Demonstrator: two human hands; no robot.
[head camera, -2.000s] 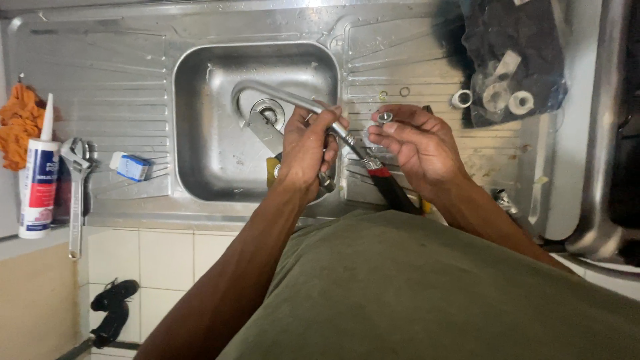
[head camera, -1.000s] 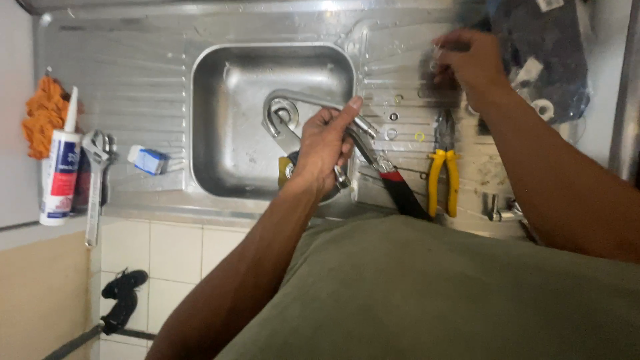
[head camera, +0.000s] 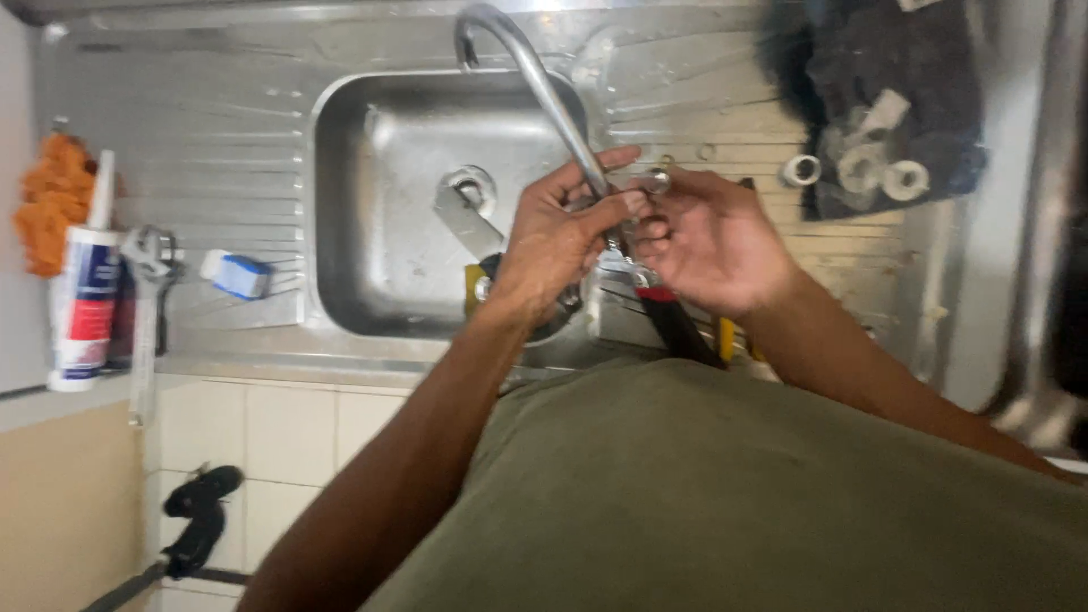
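A curved chrome faucet spout rises from my left hand, its hooked end beyond the sink's back rim. My right hand is beside the spout's lower end, fingertips around a small shiny ring-like metal part. Below the hands lies a tool with a black and red handle, its head partly hidden by the fingers. In the sink basin a flat metal tool lies near the drain; its other end is behind my left hand.
At left are an orange cloth, a sealant tube, an adjustable wrench and a small blue-and-white block. On the right drainboard, a white ring lies near a dark cloth bearing small parts. Yellow handles show beneath my right arm.
My right hand has come back from the dark cloth's side to the spout, with a small part at its fingertips. The spout's hooked end has swung away from the basin to beyond its back rim.
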